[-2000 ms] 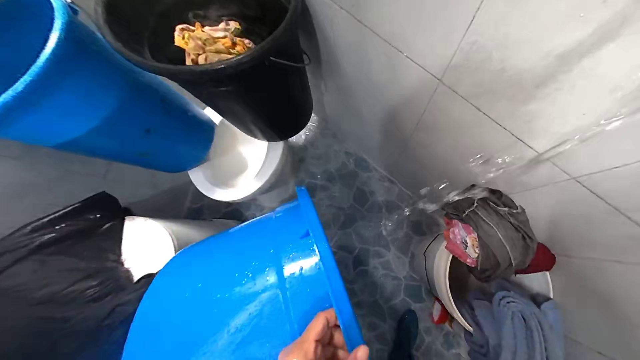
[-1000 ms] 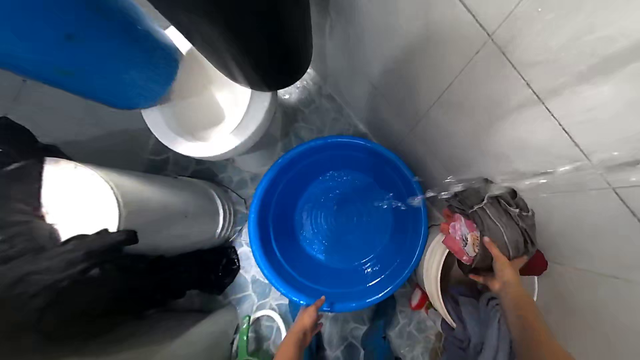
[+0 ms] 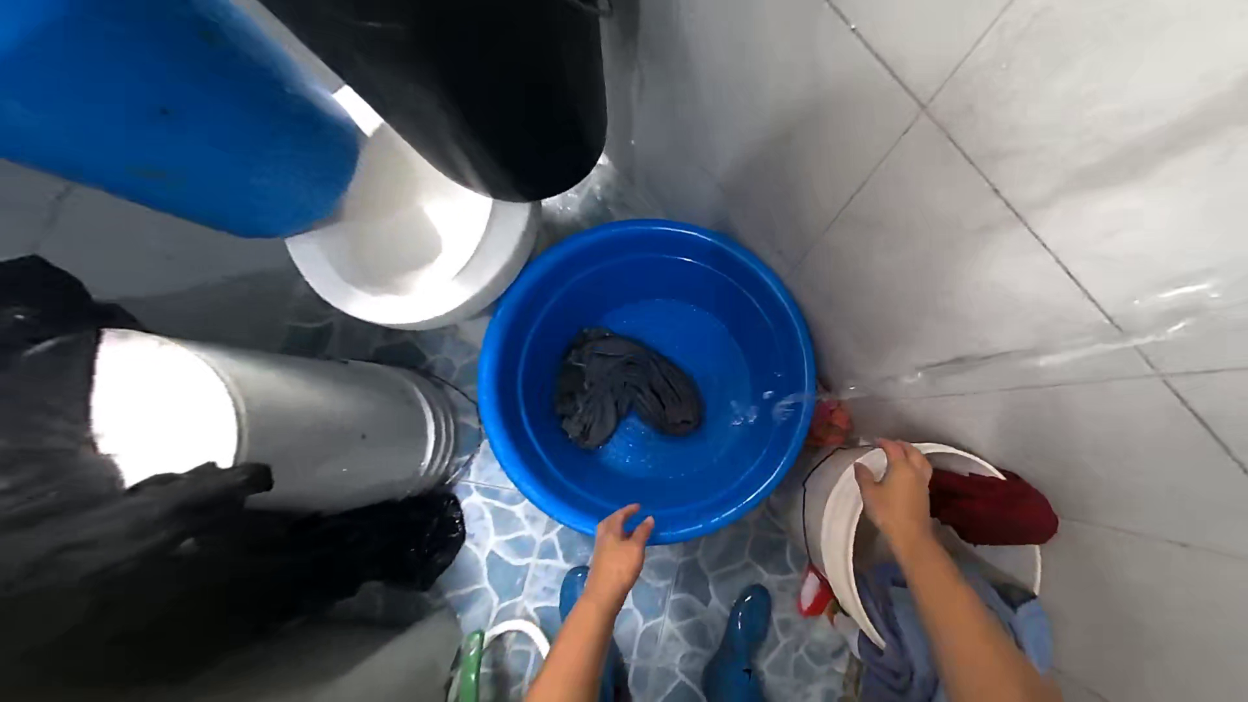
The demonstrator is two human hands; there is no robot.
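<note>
A round blue plastic basin (image 3: pixel 648 507) stands on the floor, holding shallow water and a wet dark grey cloth garment (image 3: pixel 629 385). My left hand (image 3: pixel 622 551) is at the basin's near rim, fingers spread; whether it touches the rim is unclear. My right hand (image 3: pixel 895 492) is at the rim of a white bucket (image 3: pixel 840 546) to the right, thumb and fingers apart, gripping no cloth. A dark red cloth (image 3: pixel 994 507) and blue-grey cloth (image 3: pixel 897 624) hang in and over that bucket. A stream of water (image 3: pixel 1033 359) falls into the basin from the right.
A white tub (image 3: pixel 419 312), a blue barrel (image 3: pixel 175 117) and a black bucket (image 3: pixel 487 88) are at upper left. A white pail (image 3: pixel 322 429) and black plastic bag (image 3: pixel 390 546) lie left. Blue boots (image 3: pixel 741 643) stand on the tiled floor beside a tiled wall (image 3: pixel 1072 195).
The basin, tilted two seconds ago, is upright. The dark grey garment, under my right hand at the bucket one second ago, now lies in the basin. My right hand has let go of it.
</note>
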